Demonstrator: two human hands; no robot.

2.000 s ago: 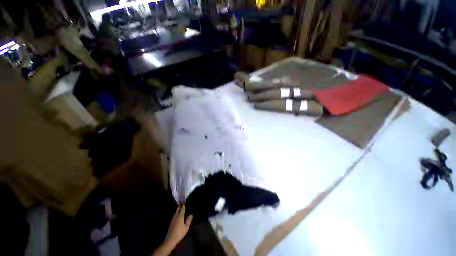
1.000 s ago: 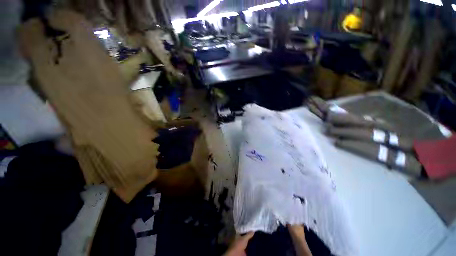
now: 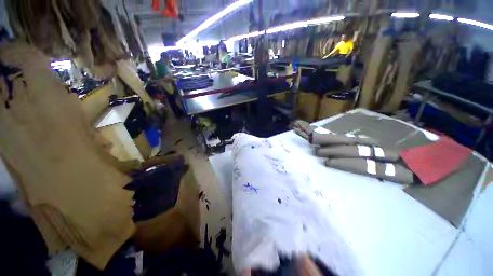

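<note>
The large white woven sack (image 3: 281, 205) with blue and black handwriting lies lengthwise on the white table. Dark cloth (image 3: 289, 266) shows at its near mouth, cut off by the bottom edge. My right hand (image 3: 307, 266) is blurred at the bottom edge, at the dark cloth and sack mouth. Of my left hand (image 3: 246, 271) only a small blurred bit shows, at the mouth's left side. What the fingers hold is hidden.
Rolled olive-brown bundles (image 3: 367, 168) with white bands and red fabric (image 3: 437, 159) lie on the table's right. An open carton (image 3: 186, 221) with dark bundles and hanging brown patterns (image 3: 70, 145) stand left. A person in yellow (image 3: 342, 47) is far back.
The view has swung left, then slightly back right, and tilted up. The dark cloth, spread beside the sack mouth two seconds ago, now mostly falls below the picture. Both hands now show at the bottom edge.
</note>
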